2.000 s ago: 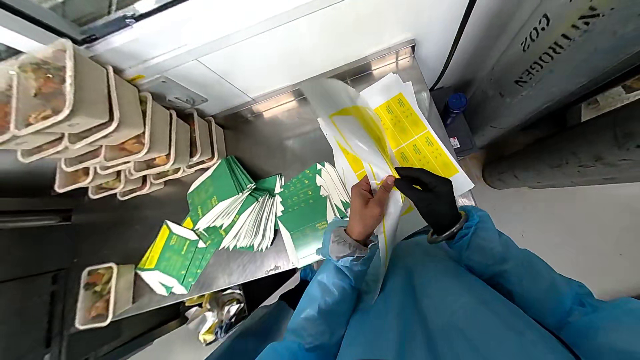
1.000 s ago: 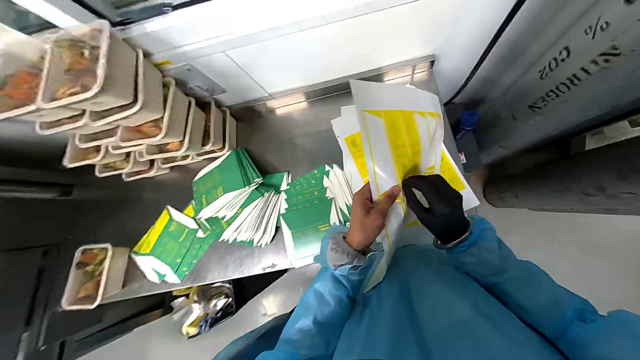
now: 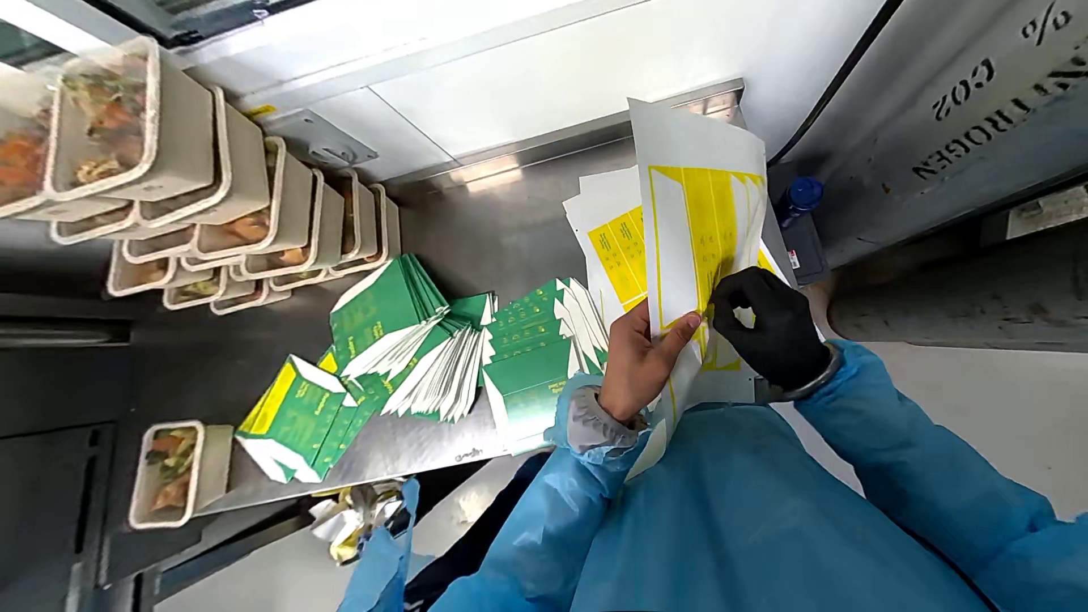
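Observation:
My left hand (image 3: 639,357), ungloved, grips the lower left edge of a white sheet of yellow labels (image 3: 712,212), which stands up from the bench. At the sheet's lower right is my right hand (image 3: 761,327) in a black glove, thumb and forefinger pinched together at the yellow part; whether a label is between them is hidden. Behind lie more label sheets (image 3: 614,255). Left of my hands, green printed card sleeves (image 3: 531,374) with white edges are fanned out on the steel bench, and other green sleeves (image 3: 382,310) lie farther left.
Stacked clear-lidded food trays (image 3: 183,127) fill the bench's left end; a single food tray (image 3: 170,476) sits at its near left corner. A blue-capped object (image 3: 803,195) stands beyond the right end, near large grey cylinders (image 3: 960,127). Crumpled wrappers (image 3: 353,518) are below the front edge.
The label sheet, bent over at first, now stands more upright in my left hand. My right hand's fingers have shifted into a pinch at its edge.

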